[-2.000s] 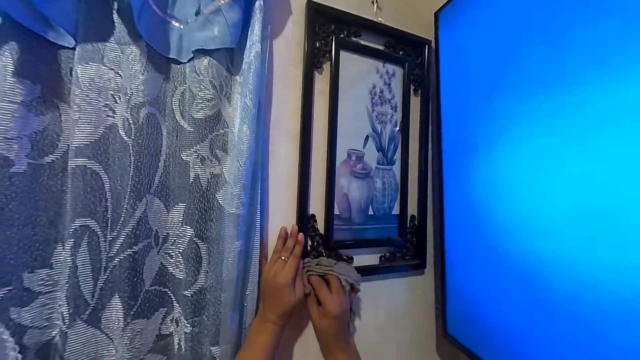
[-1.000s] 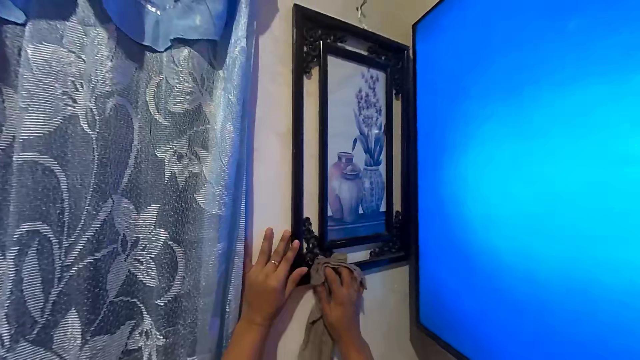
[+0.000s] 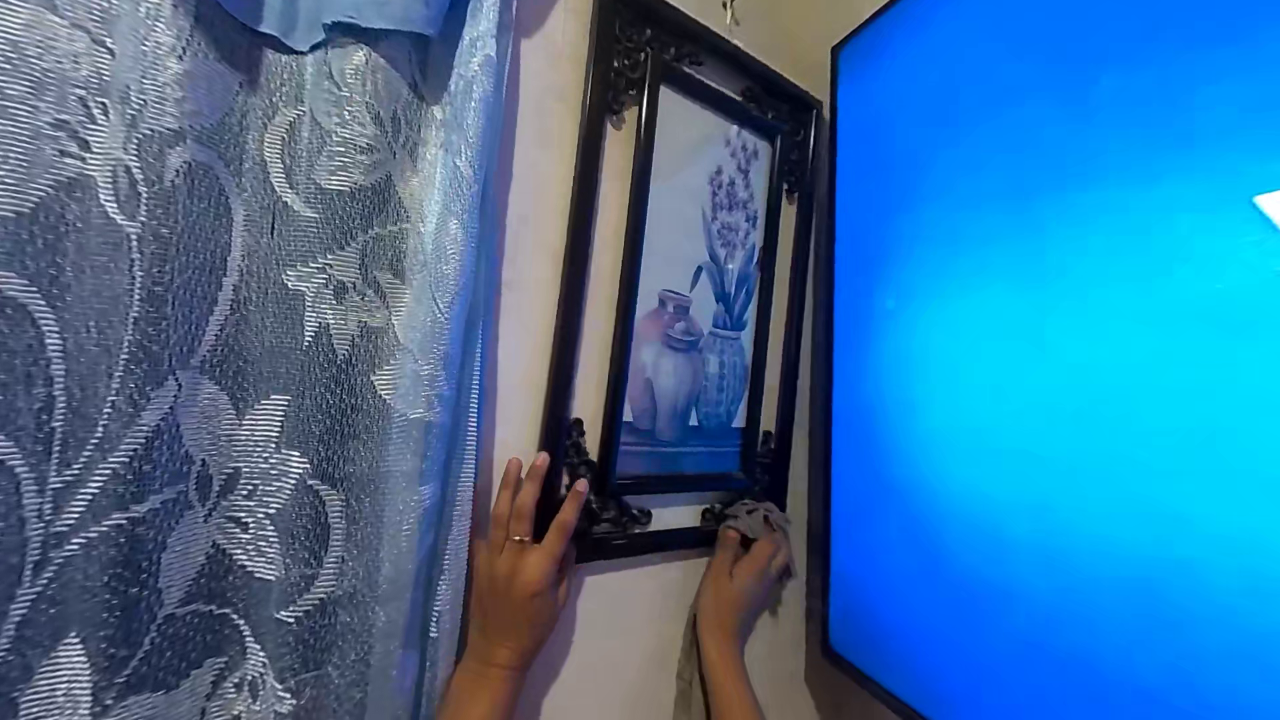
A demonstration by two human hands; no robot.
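Note:
A black picture frame [image 3: 572,300] with carved corner ornaments hangs on the wall, around an inner framed print [image 3: 690,380] of jars and a flowering plant in a vase. My left hand [image 3: 522,575] wears a ring and rests with spread fingers against the frame's lower left corner; it holds nothing. In my right hand [image 3: 738,590] is a grey-brown cloth [image 3: 762,522], pressed against the frame's lower right corner. Part of the cloth hangs down beside my right wrist.
A sheer floral curtain [image 3: 240,400] with a blue valance [image 3: 340,18] covers the left side. Close to the right of the frame stands a large screen [image 3: 1020,380] lit blue, with a thin black edge. A small hook [image 3: 731,12] shows above the frame.
My right hand has moved right with the cloth, from near the frame's lower left corner to its lower right corner. My left hand remains by the lower left corner.

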